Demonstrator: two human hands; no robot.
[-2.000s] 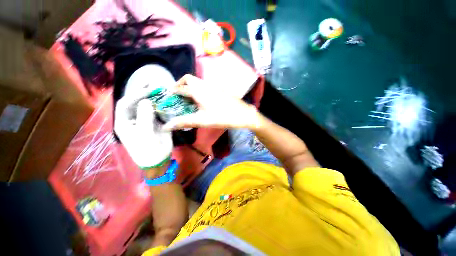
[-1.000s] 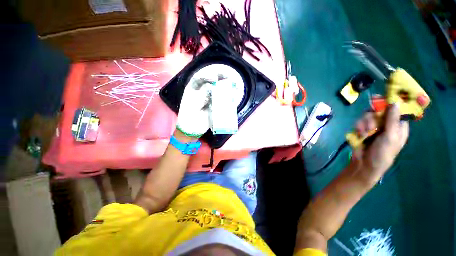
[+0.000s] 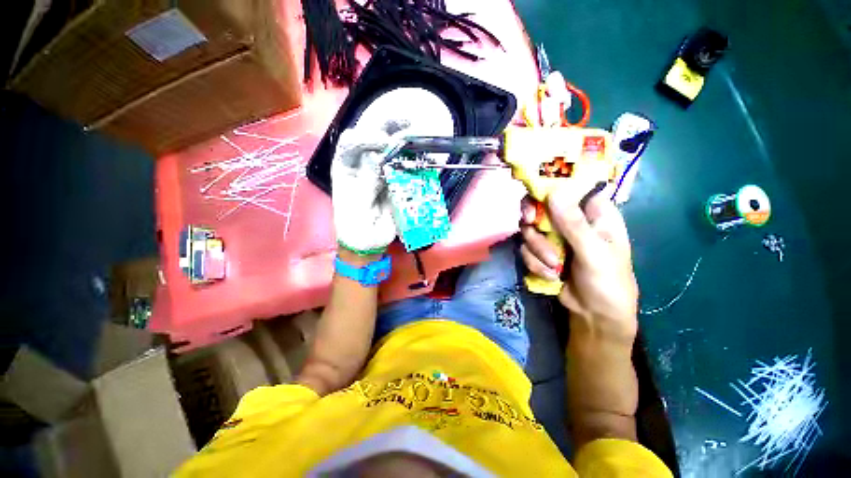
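Note:
My left hand (image 3: 362, 201), in a white knit glove, holds a green circuit board (image 3: 419, 207) over the black square housing (image 3: 497, 101) with its round white disc (image 3: 425, 110). My right hand (image 3: 588, 247), bare, grips the yellow soldering gun (image 3: 557, 157) by its handle. The gun's dark barrel and the thin tube beside it point left. The barrel's tip is at the board's upper edge by the gloved fingers; whether it touches the board cannot be told.
Dark wires (image 3: 392, 28) and white strips (image 3: 250, 170) lie on the red surface (image 3: 271, 271) near a carton (image 3: 177, 70) and a small assembly (image 3: 202, 255). The green bench holds scissors (image 3: 578, 106), a power strip (image 3: 632, 154), a solder spool (image 3: 739, 207), a black-and-yellow item (image 3: 693, 67) and white strips (image 3: 784, 411).
My right hand has brought the soldering gun left from over the green bench to the board. The board in my left hand now shows its green face. The camera view has shifted.

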